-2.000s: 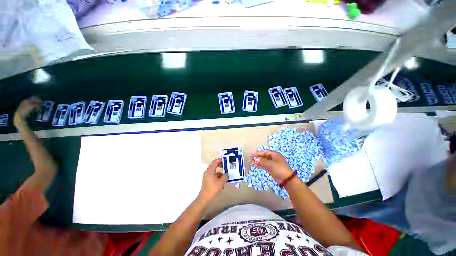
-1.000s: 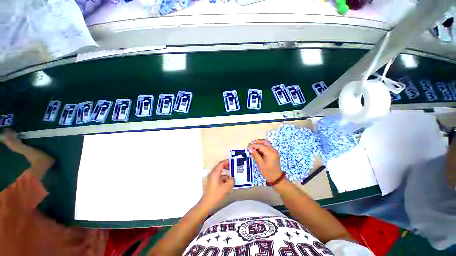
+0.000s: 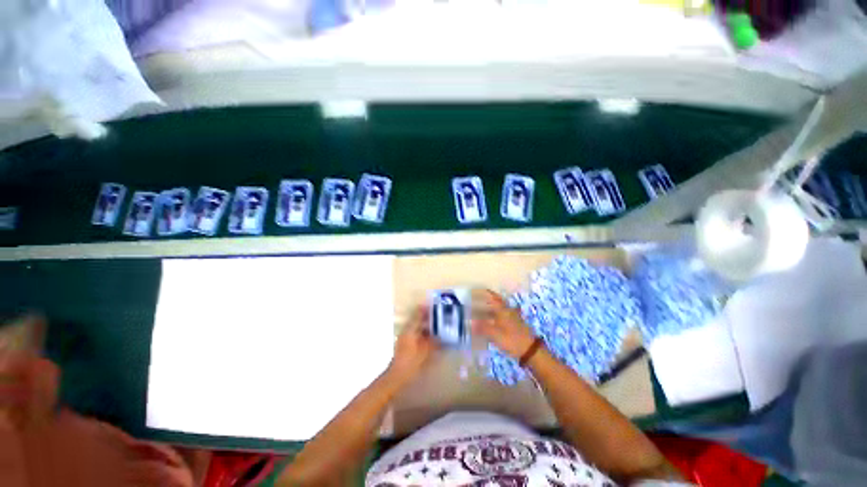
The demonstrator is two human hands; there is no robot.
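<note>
A flat rectangular unit [image 3: 449, 316] with a pale border and dark blue centre is held above the cardboard sheet [image 3: 433, 388]. My left hand [image 3: 414, 344] grips its left edge. My right hand [image 3: 499, 323] is at the unit's right side, fingers bent; blur hides whether it touches the unit or holds a small part. The loose heap of blue-and-white small parts [image 3: 585, 309] lies on the cardboard to the right of my right hand.
Rows of units [image 3: 295, 203] lie on the green conveyor [image 3: 428, 143] beyond a pale rail. A white sheet [image 3: 271, 347] lies left. A tape roll [image 3: 751, 236] hangs by a slanted post at right. A dark stick [image 3: 623, 365] lies beside the heap. Blurred people sit at both sides.
My right hand has moved from the unit's top right corner down to its right side. The view has shifted, and the neighbour's hand at left has drawn back from the conveyor.
</note>
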